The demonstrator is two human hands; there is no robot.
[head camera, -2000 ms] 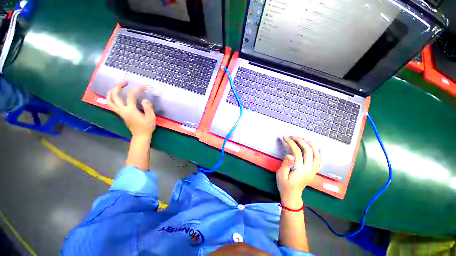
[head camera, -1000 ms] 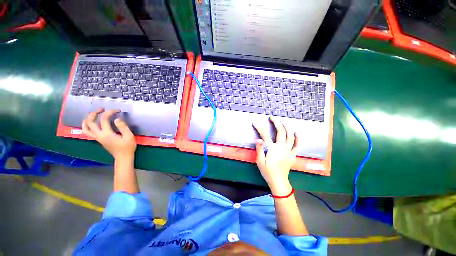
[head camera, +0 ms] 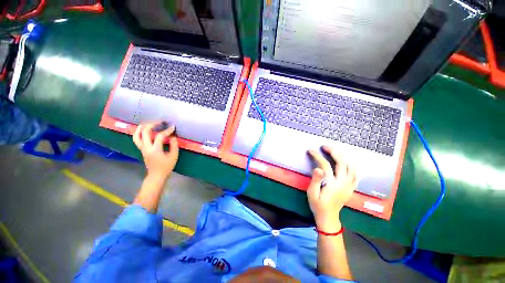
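Observation:
Two open laptops stand side by side in red-orange trays. My left hand is at the front edge of the left laptop, fingers bent and apart. My right hand rests on the palm rest of the right laptop, fingers spread. A dark patch shows under the fingers of each hand, shadow or small object; I see nothing clearly held. The right screen shows a white page; the left screen is darker and cut off. A blue cable crosses the right laptop's left edge.
A second blue cable loops from the right laptop's right side over the edge of the green bench. More red trays lie behind. A white cable and a person's blue sleeve are at far left. A blue stool stands below.
The view swung left and then back. My left hand has drawn back from the left palm rest to its front edge, its fingers more bent. My right hand stays on the right palm rest.

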